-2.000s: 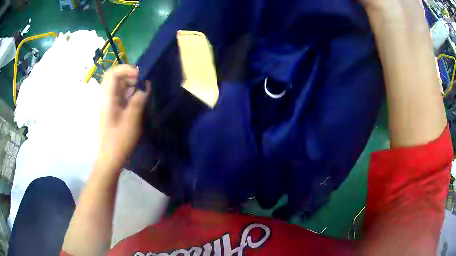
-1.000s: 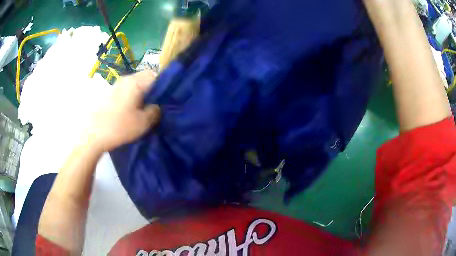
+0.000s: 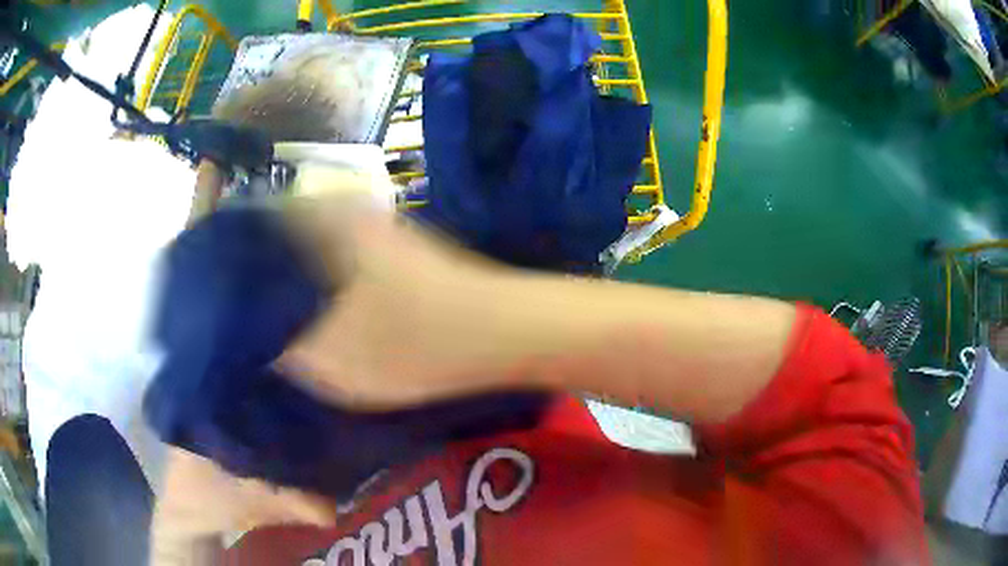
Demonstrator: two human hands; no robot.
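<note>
The navy garment (image 3: pixel 238 332) is bunched up in front of my chest at the left, blurred by motion. My right hand (image 3: pixel 370 310) reaches across from the right and grips its upper right part; the fingertips are hidden or blurred. My left hand (image 3: pixel 227 503) is under the garment at the lower left, blurred, with its fingers partly hidden by the cloth. A pale cream piece (image 3: pixel 343 177) shows just above my right hand.
A yellow wire cart (image 3: pixel 713 111) stands beyond, with another navy garment (image 3: pixel 531 133) on it. A brown-stained plate (image 3: pixel 315 88) lies at the upper left. White cloth (image 3: pixel 88 254) covers the left side. A navy padded board (image 3: pixel 97 498) shows at the lower left.
The navy garment has gone from spread wide to bunched at the left. My right hand has come across leftwards, and my left hand has dropped low. The cart and stained plate are now uncovered.
</note>
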